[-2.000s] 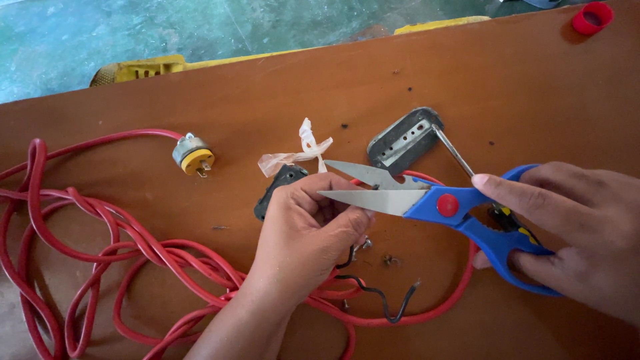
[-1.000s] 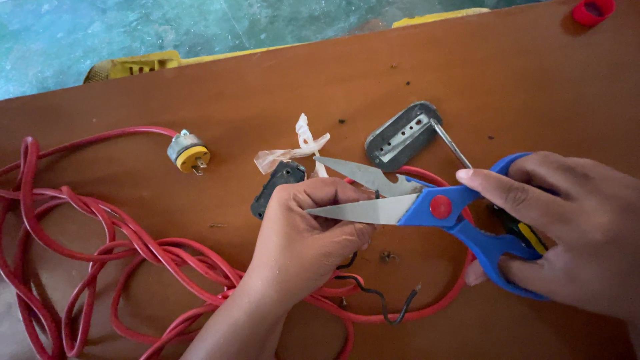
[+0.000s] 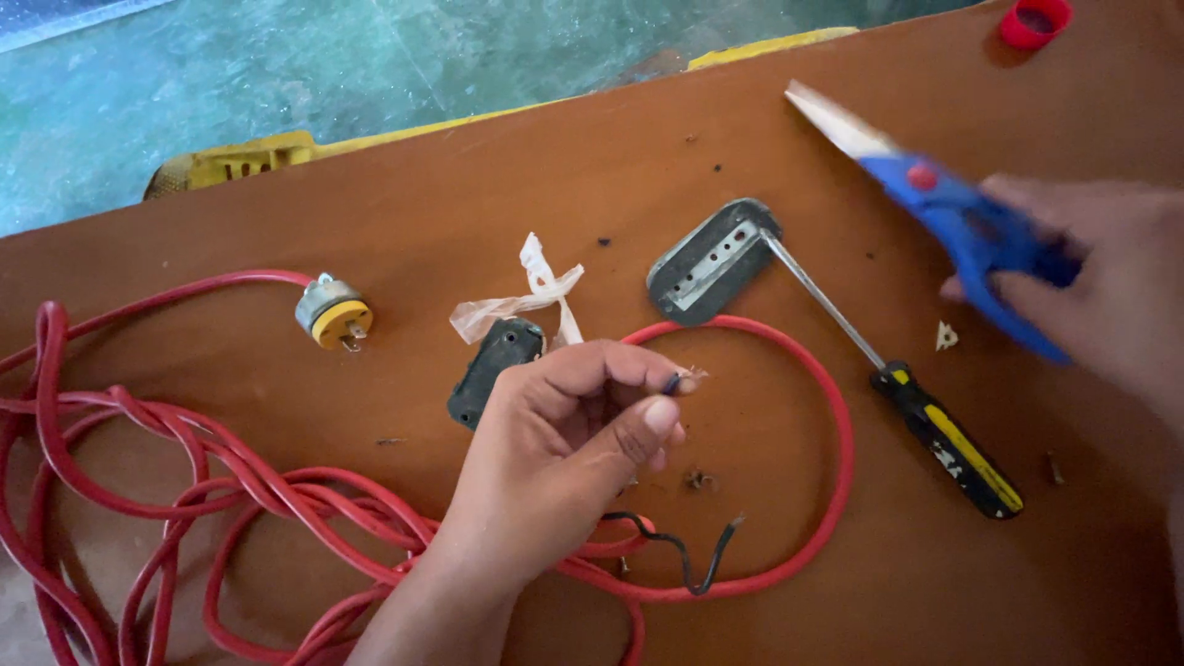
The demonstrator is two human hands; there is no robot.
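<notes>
My left hand [image 3: 573,435] pinches a dark insulated wire end [image 3: 683,379] with frayed bare strands between thumb and forefinger. Blurred at the right, my right hand [image 3: 1082,268] holds blue-handled scissors [image 3: 925,180], their blades together and pointing up and left. A red electrical cord [image 3: 832,444] loops under and around my left hand, with a black wire [image 3: 680,550] lying on it. Beyond my left hand are a dark housing part [image 3: 495,365] and strips of whitish plastic [image 3: 527,296]. A screwdriver [image 3: 948,439] rests with its tip on an oval dark cover with a metal strip [image 3: 717,264].
Tangled red cord [image 3: 277,490] covers the left of the brown table [image 3: 518,166], with a yellow and metal plug [image 3: 338,313] at one end. A red cap [image 3: 1036,23] stands at the far right. Small debris [image 3: 698,478] is scattered about.
The scissors were spread around the wire end at my left fingers. My right hand has moved them away to the upper right, and their blades have closed. The frayed wire end is now exposed.
</notes>
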